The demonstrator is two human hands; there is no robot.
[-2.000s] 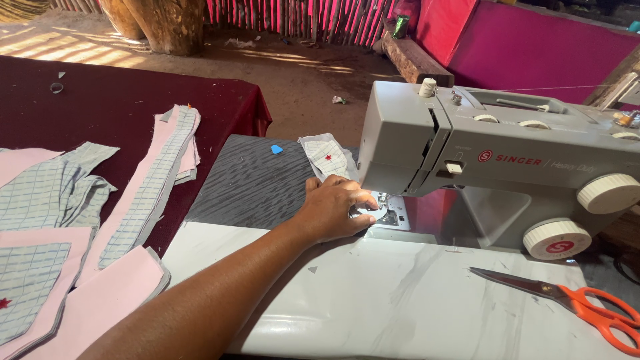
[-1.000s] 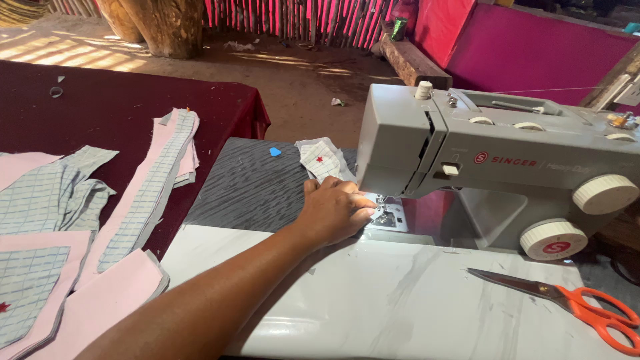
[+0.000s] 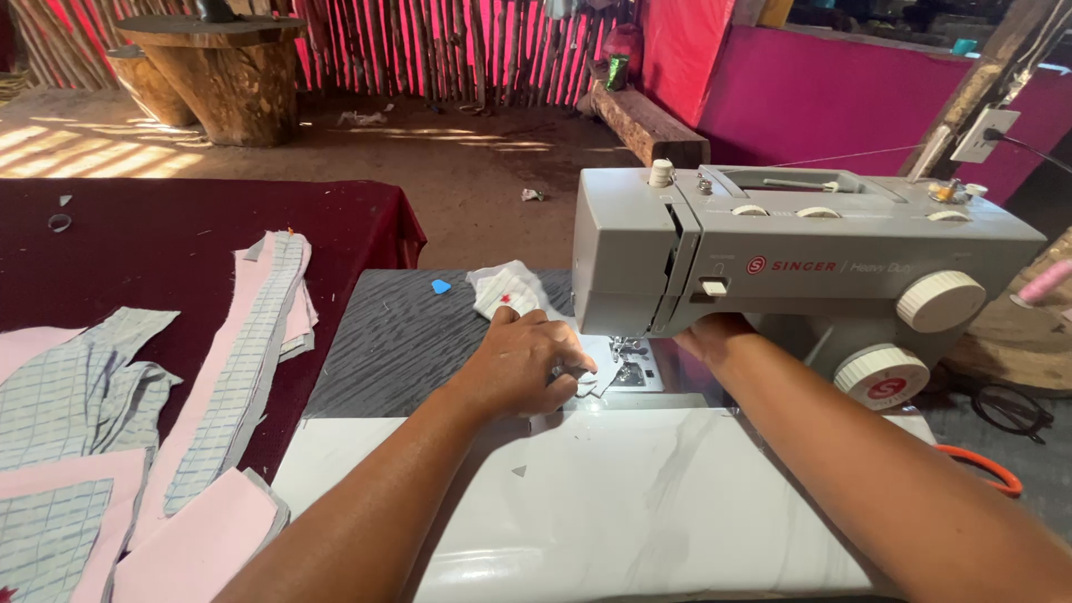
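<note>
A grey Singer sewing machine (image 3: pixel 804 251) stands on the table. My left hand (image 3: pixel 532 360) holds a small pale fabric piece (image 3: pixel 512 285) at the left of the presser foot (image 3: pixel 624 345). The piece bears a red star and stretches out behind my fingers, and its near edge shows by my fingertips. My right hand (image 3: pixel 716 337) reaches under the machine's arm, right of the needle area; its fingers are mostly hidden behind the machine head, so what they touch cannot be seen. The metal needle plate (image 3: pixel 641 377) lies between my hands.
Pink and checked cut fabric pieces (image 3: pixel 239 368) lie on the dark red cloth (image 3: pixel 352 226) at left. A blue chip (image 3: pixel 440 286) is on the dark tabletop. Partly behind my right forearm is an orange scissor handle (image 3: pixel 992 465), near eyeglasses (image 3: pixel 1012 412). A thread cone (image 3: pixel 1047 283) is at right.
My right hand has come into view and reached under the machine's arm. My forearm now covers most of the scissors. My left hand stays on the fabric beside the presser foot.
</note>
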